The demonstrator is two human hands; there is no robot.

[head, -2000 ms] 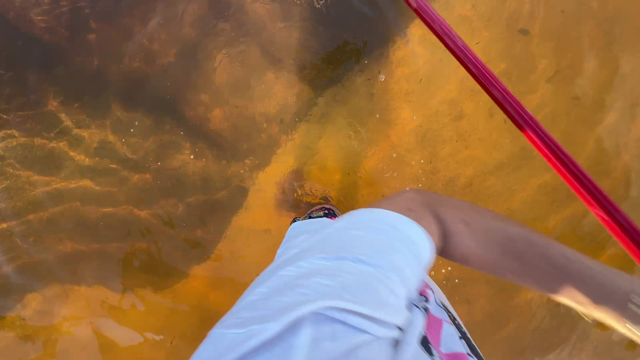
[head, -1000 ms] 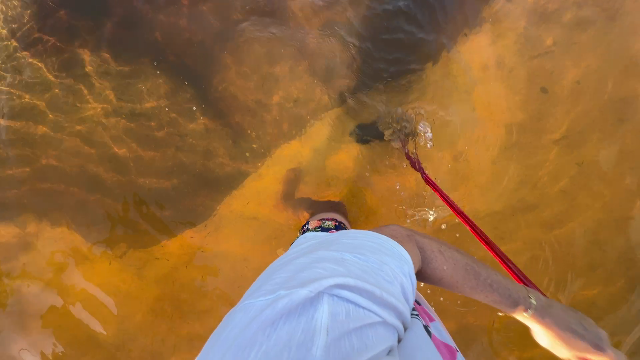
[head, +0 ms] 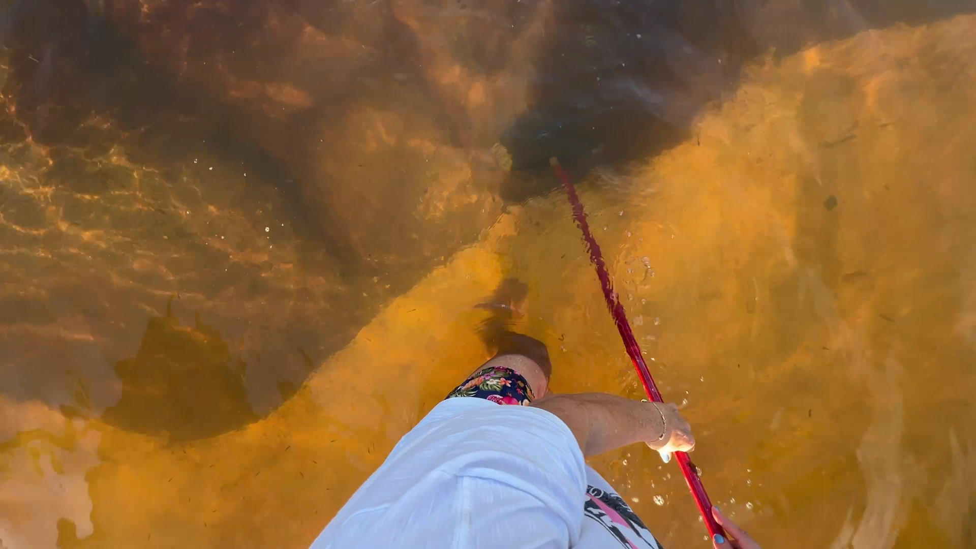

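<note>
My left hand (head: 675, 433), with a thin bracelet at the wrist, is closed around a red pole (head: 639, 362). Lower on the same pole, at the bottom right edge, the fingers of my right hand (head: 730, 530) wrap it; blue nail polish shows and the rest of that hand is cut off. From my hands the pole slants up and left into amber water, where its far part looks wavy. Its far end lies by a dark patch and cannot be made out clearly. My white shirt sleeve (head: 473, 473) fills the bottom middle.
Shallow, amber water (head: 801, 305) surrounds me, with a dark shadowed area (head: 595, 99) at the top. My leg in floral shorts (head: 499, 385) goes down into the water. Bubbles and small bits float around the pole.
The pole, which crossed the upper right two seconds ago, now slants into the water near the middle. One second ago there was a splash at its far end. My right hand has come into view.
</note>
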